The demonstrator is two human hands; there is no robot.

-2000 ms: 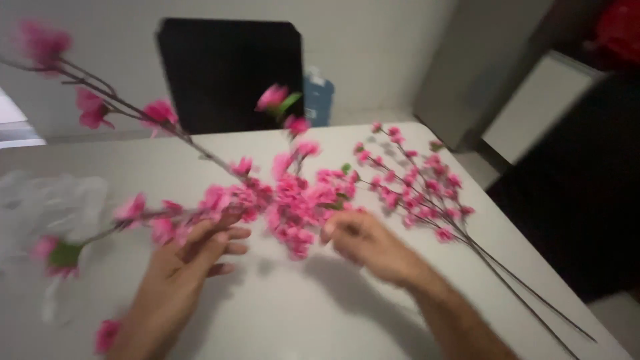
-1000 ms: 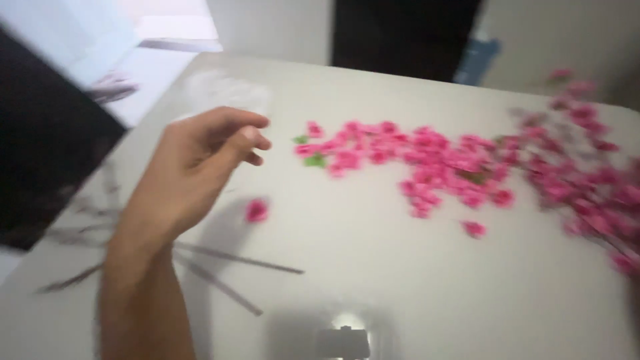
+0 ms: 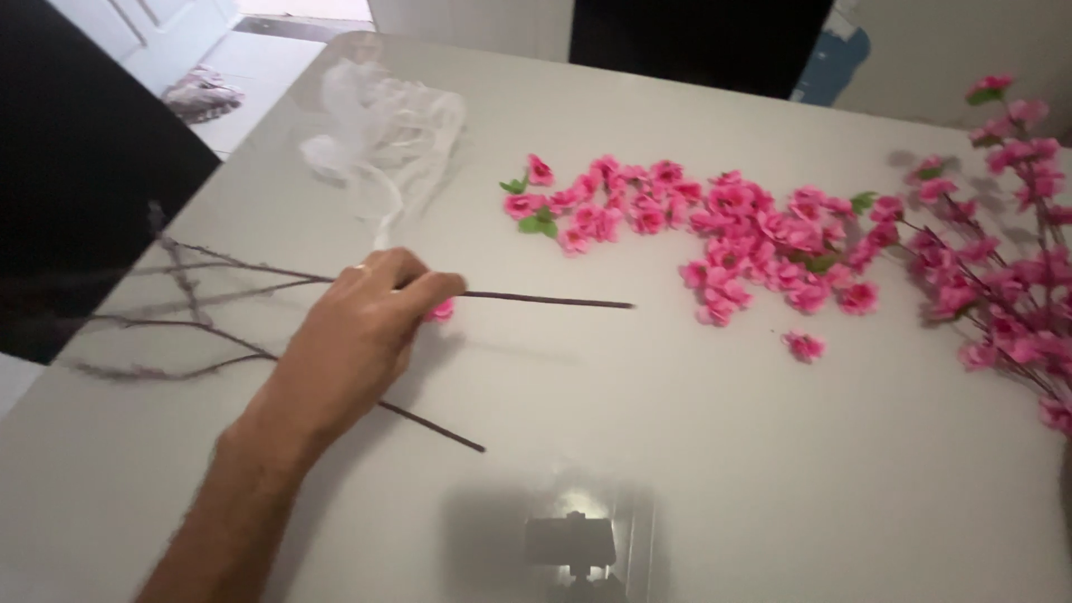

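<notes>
My left hand (image 3: 360,335) grips a bare brown artificial branch (image 3: 544,299), whose stem end points right and whose twigs spread to the left. Beneath my wrist lies a second bare branch (image 3: 435,425) on the white table. One pink artificial blossom (image 3: 440,309) shows just behind my fingers. Loose pink blossoms with a few green leaves form a long pile (image 3: 737,226) across the middle of the table, and a single blossom (image 3: 804,346) rests just below it. At the right are flowering pink branches (image 3: 1005,276). My right hand is out of view.
A heap of translucent white plastic (image 3: 377,126) lies near the table's far left corner. Black chair backs stand beyond the far edge (image 3: 695,42) and at the left (image 3: 84,167). The glossy white tabletop (image 3: 670,469) shows a reflection near its front.
My left hand has closed on a bare branch that lay on the table and lifted it a little. My right hand, seen at the blossoms two seconds ago, has left the view. The view has swung left.
</notes>
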